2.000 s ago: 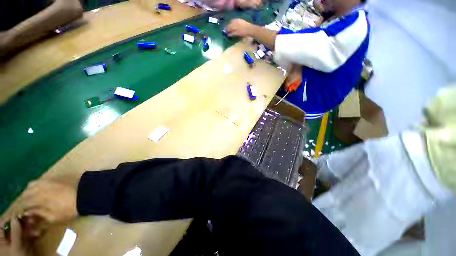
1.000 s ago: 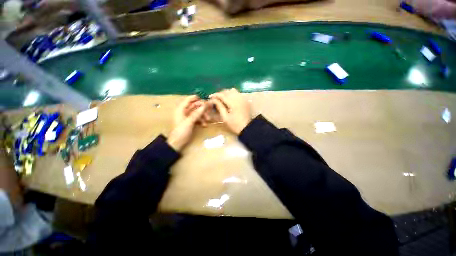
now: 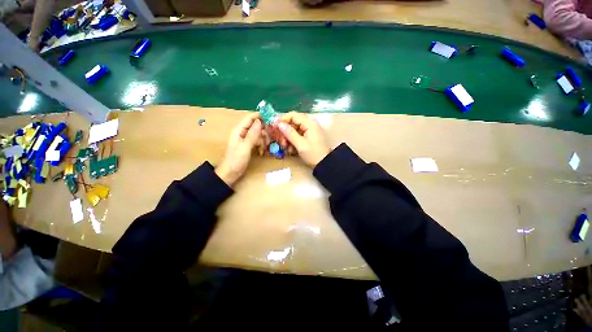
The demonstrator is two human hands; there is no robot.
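Observation:
My left hand [image 3: 241, 148] and my right hand [image 3: 304, 137] are together above the tabletop near the belt's edge. Between their fingertips is a small green circuit board [image 3: 267, 113], tilted upward. A blue battery pack [image 3: 276, 150] shows end-on under the fingers, between both hands. Reddish strands seem to run between board and pack, but fingers partly hide them. A white label [image 3: 278, 176] lies on the tabletop just below my hands.
The green conveyor belt [image 3: 305, 68] carries scattered blue packs. At left lie a pile of blue and yellow packs [image 3: 40, 152], loose green boards [image 3: 104, 166] and a grey post [image 3: 58, 81]. Another blue pack [image 3: 579, 228] lies far right. A pink sleeve [image 3: 568, 23] shows top right.
The view has swung from the right side to straight ahead. Since one second ago, the green board has come up higher between my fingers and the blue pack end has become visible.

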